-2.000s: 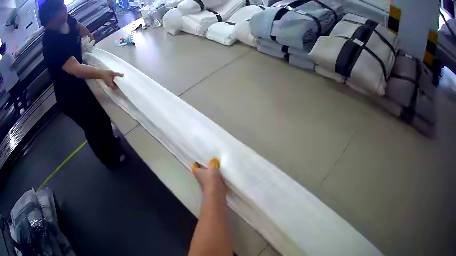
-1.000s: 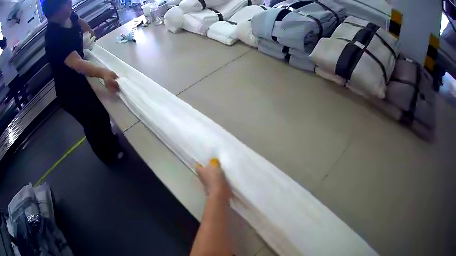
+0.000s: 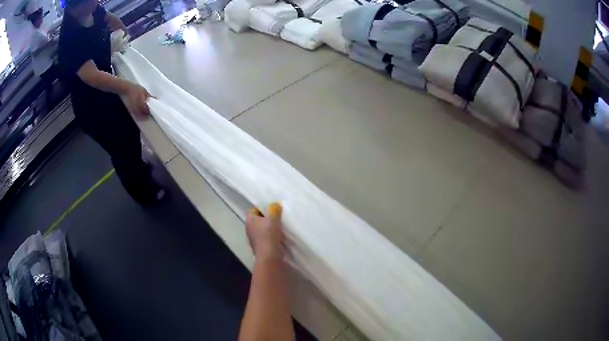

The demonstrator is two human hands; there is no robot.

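A long white curtain panel [image 3: 314, 200] runs diagonally across the table from the far left to the bottom right, where the picture's edge cuts it off. My left hand [image 3: 266, 230] grips its near-side edge around the middle, with yellow-orange coverings on two visible fingertips. The cloth hides my other fingers. My right hand is out of the picture. A person [image 3: 100, 93] in dark clothes at the far left has one hand on the panel's edge and the other near its bunched far end [image 3: 119, 41].
Strapped white, grey and brown bundles [image 3: 484, 70] line the beige-grey table's [image 3: 374, 133] back edge. Small pale-blue pieces [image 3: 172, 38] lie at the far end. Grey plastic-wrapped items [image 3: 40, 286] stand on the dark floor at lower left. Another person [image 3: 39, 36] shows behind at upper left.
My left hand, still gripping the edge, sits slightly further left and up in the picture. The view has shifted slightly. The other person's nearer hand stays at the panel's edge.
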